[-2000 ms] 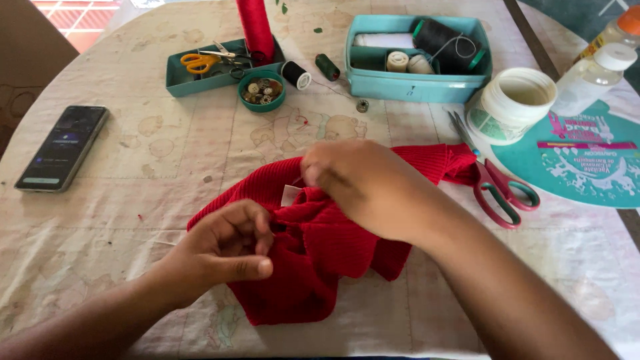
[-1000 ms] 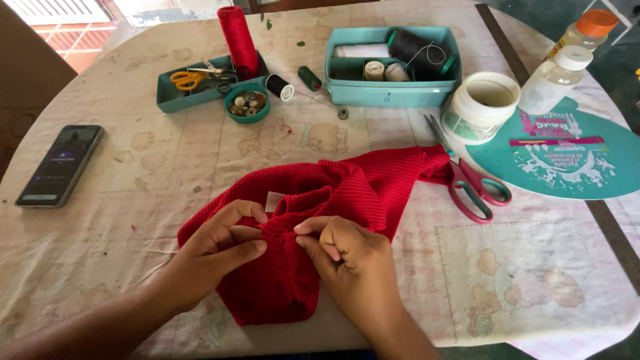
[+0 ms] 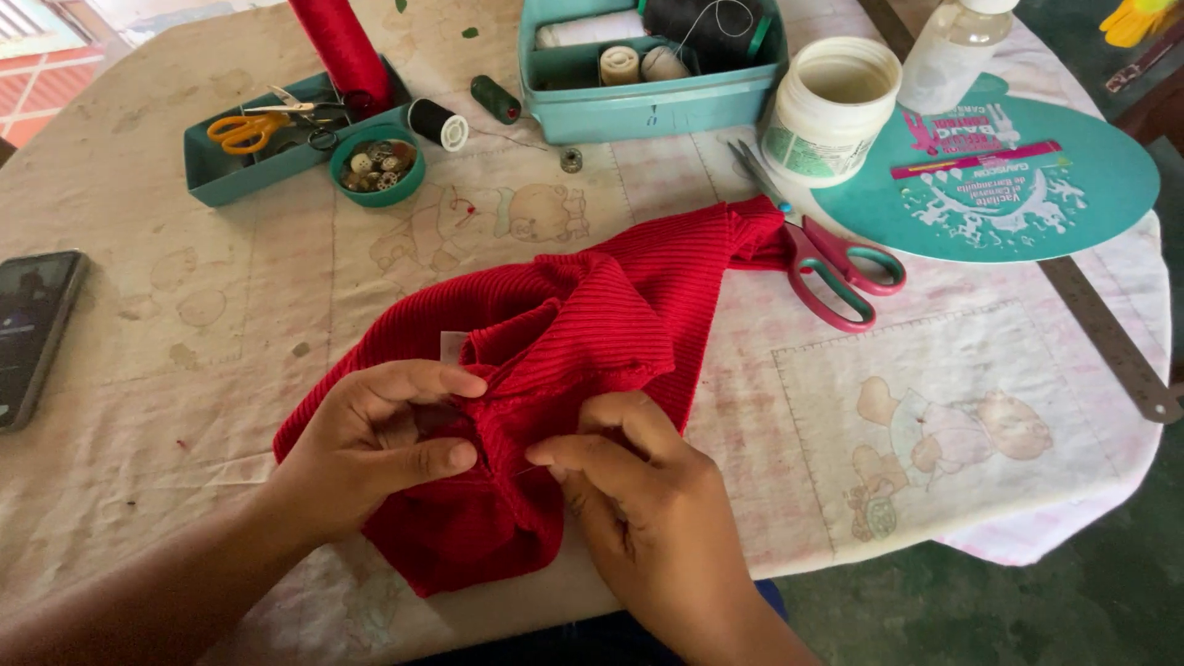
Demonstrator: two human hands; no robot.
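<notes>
A red ribbed knit garment (image 3: 592,314) lies bunched on the cloth-covered table, a small white tag (image 3: 453,346) showing near its folded opening. My left hand (image 3: 379,444) holds a gathered seam of the knit between thumb and fingers. Close to that seam on the right, my right hand (image 3: 638,490) has thumb and forefinger pinched on a thin, needle-like thing; most of it is hidden by the fingertips. Scissors with red and teal handles (image 3: 842,277) lie at the garment's upper right end, their blades pointing toward a white jar (image 3: 831,111).
A teal tray (image 3: 217,176) holds orange-handled scissors and a red thread cone (image 3: 344,51). Beside it are a bowl of buttons (image 3: 377,169) and a black thread spool (image 3: 437,124). Farther back stands a teal sewing box (image 3: 647,106). A phone (image 3: 35,324) lies left, a metal ruler (image 3: 1105,333) right.
My right hand was above the upper part of the garment two seconds ago; it has come down beside my left hand at the seam. My left hand has kept to the garment.
</notes>
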